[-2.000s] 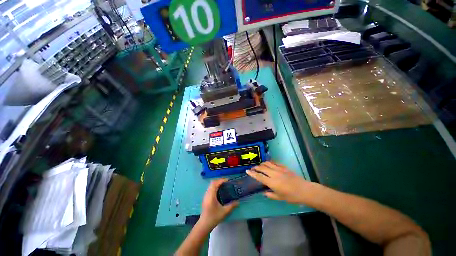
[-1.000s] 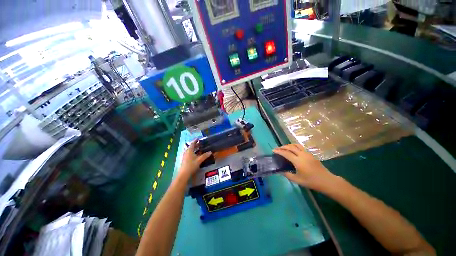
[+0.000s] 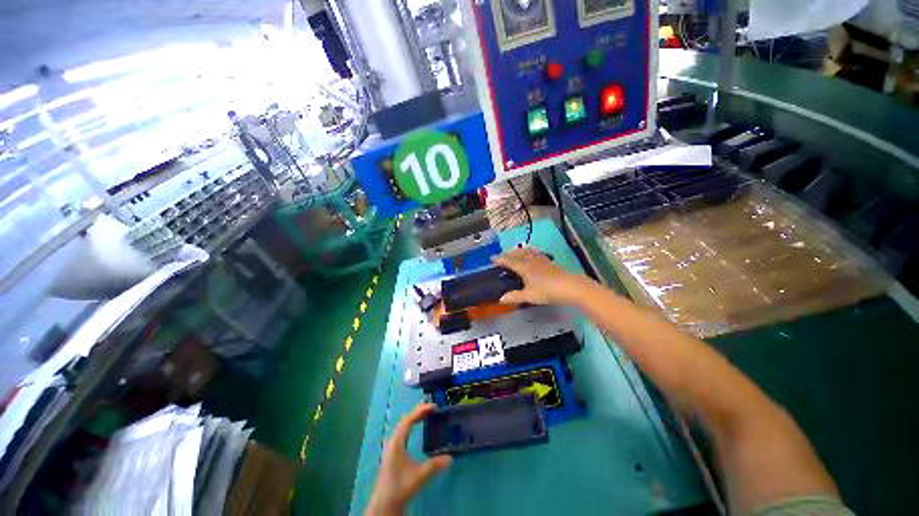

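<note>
My left hand (image 3: 405, 466) is low in the view, thumb and fingers around the left end of a dark, tray-like housing (image 3: 486, 424). This housing overlaps the lower part of the blue button panel (image 3: 567, 395). A second dark housing (image 3: 472, 289) lies in the orange-brown and grey press fixture (image 3: 423, 348). My right hand (image 3: 530, 279) has its thumb and fingers around the right end of that second housing. The press head (image 3: 455, 238) is raised just behind it.
The number 10 sign (image 3: 431, 167) and control box (image 3: 569, 86) hang above the fixture. Film-covered cardboard (image 3: 741, 262) and dark parts (image 3: 821, 186) lie at right by the green conveyor (image 3: 857, 368). White sheets (image 3: 151, 469) are stacked lower left.
My left hand has come down from the fixture to the tray-like housing in front of the panel. My right hand has moved from a housing at the right to the one in the fixture.
</note>
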